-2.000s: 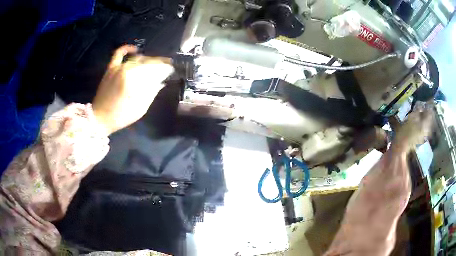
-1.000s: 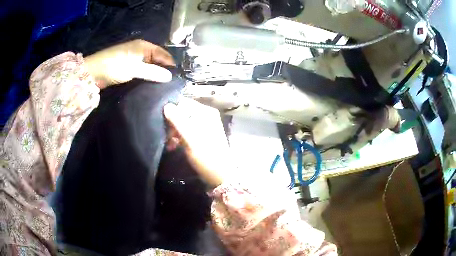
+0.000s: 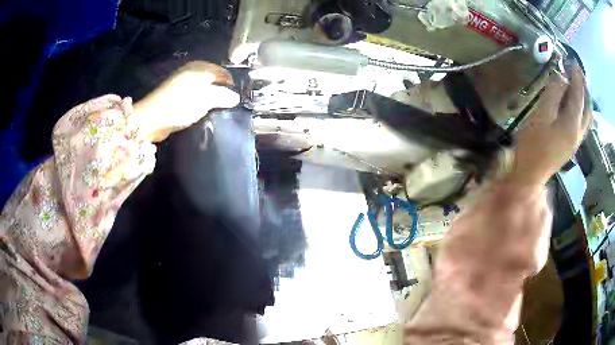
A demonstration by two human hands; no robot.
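My left hand (image 3: 185, 98) is at the needle area, thumb and fingers pinching the top edge of a black, partly shiny fabric panel (image 3: 202, 222). The presser foot and needle are mostly hidden by its fingertips. The panel hangs down over the stack of panels (image 3: 282, 222), whose stepped edges show at its right. Black binding tape (image 3: 431, 128) runs along the off-white machine arm (image 3: 357, 143) through a metal slide buckle (image 3: 357, 101). My right hand (image 3: 556, 128) is at the far right by the handwheel, blurred; its grip there cannot be made out.
The sewing lamp (image 3: 310, 57) with its silver gooseneck is above the arm. Blue scissor loops (image 3: 383, 229) lie below the arm. The machine head has a red label (image 3: 491, 27). Blue sheeting (image 3: 81, 27) is at upper left. Part of a cardboard box (image 3: 543, 303) shows at lower right.
My right hand has left the panel and moved to the far right by the handwheel. My left hand stays near the needle with the panel. The panel's right edge now hangs straighter.
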